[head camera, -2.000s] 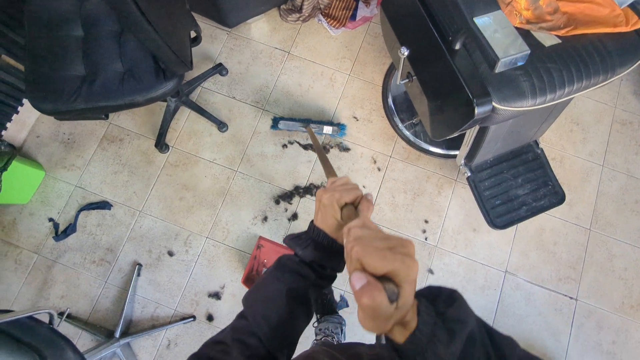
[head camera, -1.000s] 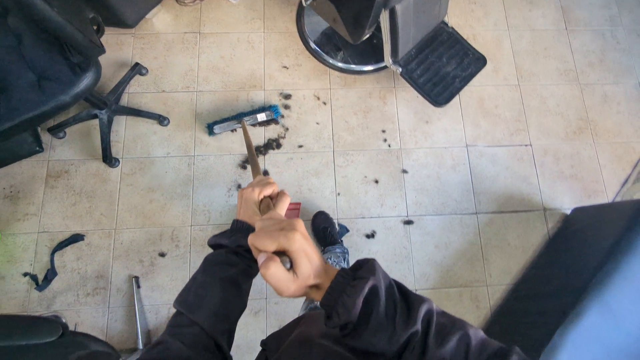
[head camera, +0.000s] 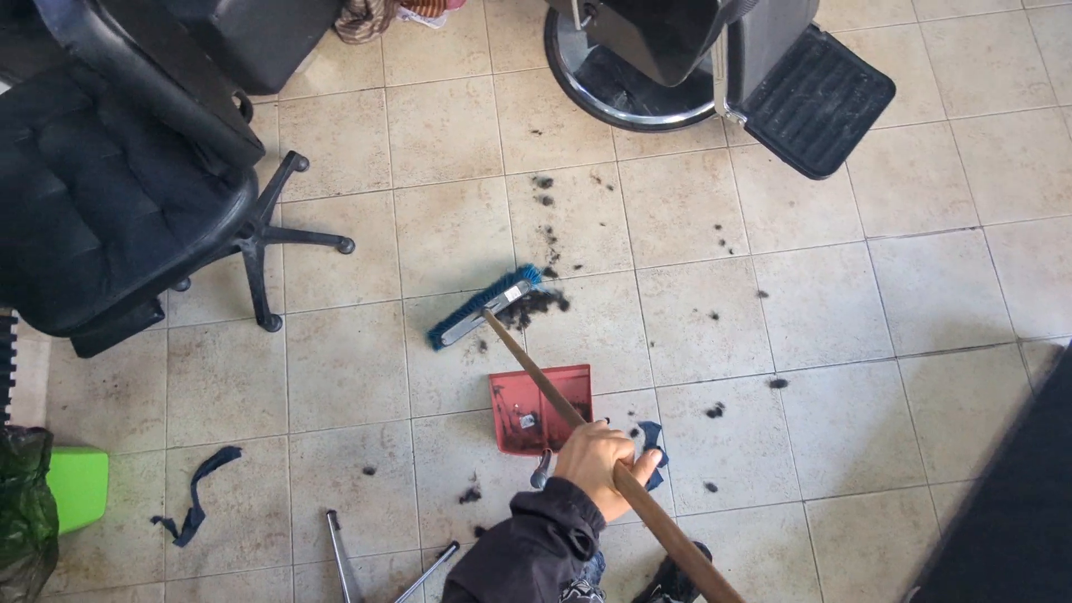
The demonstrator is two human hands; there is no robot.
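My left hand (head camera: pixel 599 469) grips the wooden handle (head camera: pixel 536 373) of a push broom, whose blue-bristled head (head camera: pixel 486 308) rests on the tiled floor. Dark hair clippings (head camera: pixel 536 308) lie in a pile against the right part of the broom head. Below the head, a red dustpan (head camera: pixel 540 410) with some hair and a small pale scrap in it sits partly under the handle and beside my left hand. The handle runs on to the lower right, out of the frame. My right hand is not in view.
A black swivel chair (head camera: pixel 109 201) is at left, a barber chair's round base (head camera: pixel 636 75) and footrest (head camera: pixel 821 100) at top. A green bin (head camera: pixel 77 490), a dark cloth strip (head camera: pixel 197 498) and metal chair legs (head camera: pixel 339 557) are lower left. Hair tufts (head camera: pixel 714 410) dot the floor. A dark panel (head camera: pixel 1005 502) stands at right.
Both hands were on the handle earlier; now only my left hand shows on it. The broom head has come nearer to the dustpan, and its angle has changed. The view has shifted.
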